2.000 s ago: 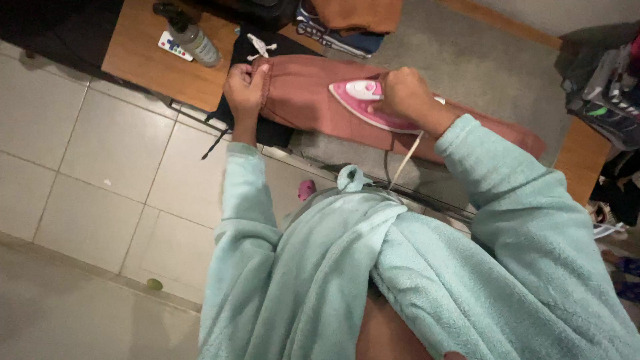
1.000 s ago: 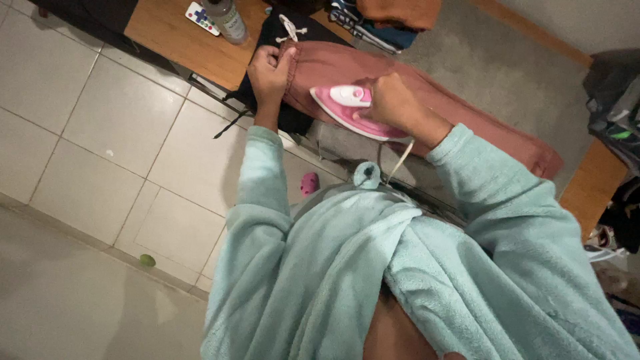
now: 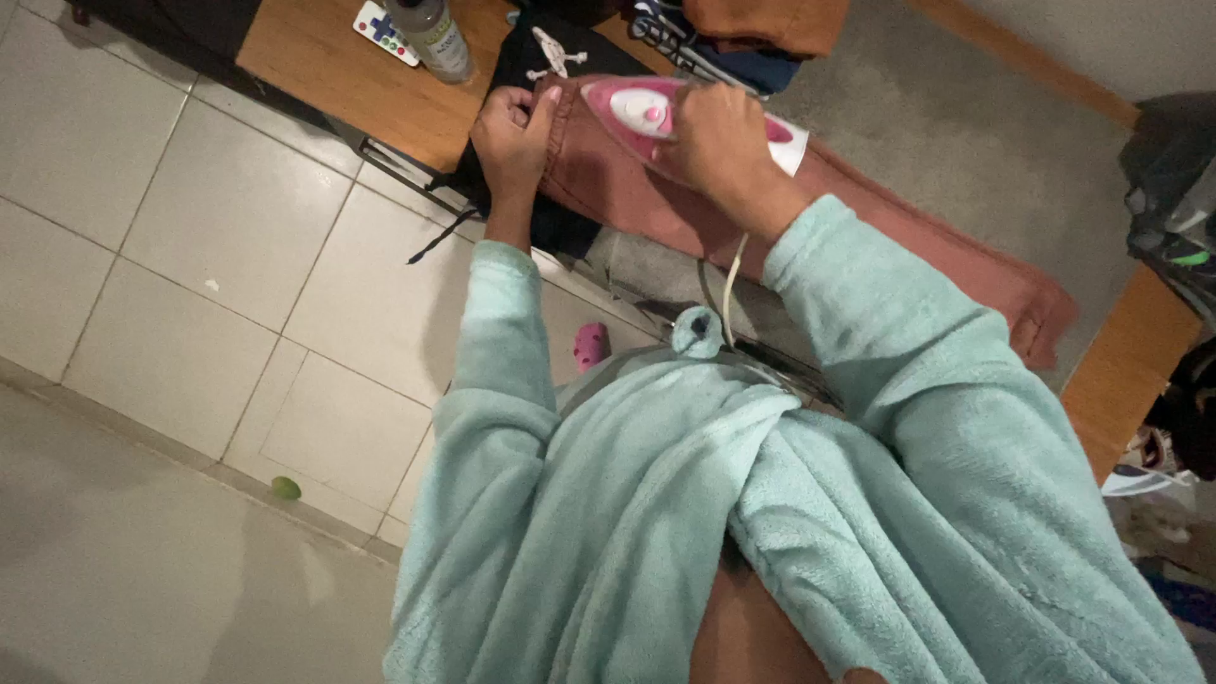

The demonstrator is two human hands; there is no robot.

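My right hand (image 3: 727,152) is closed around the handle of a pink and white clothes iron (image 3: 636,112), whose tip points left, close to my left hand. The iron lies over the upper edge of a long brick-red garment (image 3: 883,228), spread across a grey cloth (image 3: 959,123). With thumb and fingers, my left hand (image 3: 518,133) pinches the gathered elastic band at the garment's left end. Beneath that end is a black cloth (image 3: 570,228) with a white print. The iron's pale cord (image 3: 733,285) hangs toward my body.
On the wooden tabletop (image 3: 351,66) at upper left are a clear bottle (image 3: 432,38) and a white remote control (image 3: 385,33). Folded clothes (image 3: 769,24) lie at the far edge. A dark bag (image 3: 1173,190) is at the right. A pink shoe (image 3: 591,347) stands on the tiled floor below.
My right hand has moved the iron up and left along the garment, toward the gathered band. My left hand keeps its pinch on the band.
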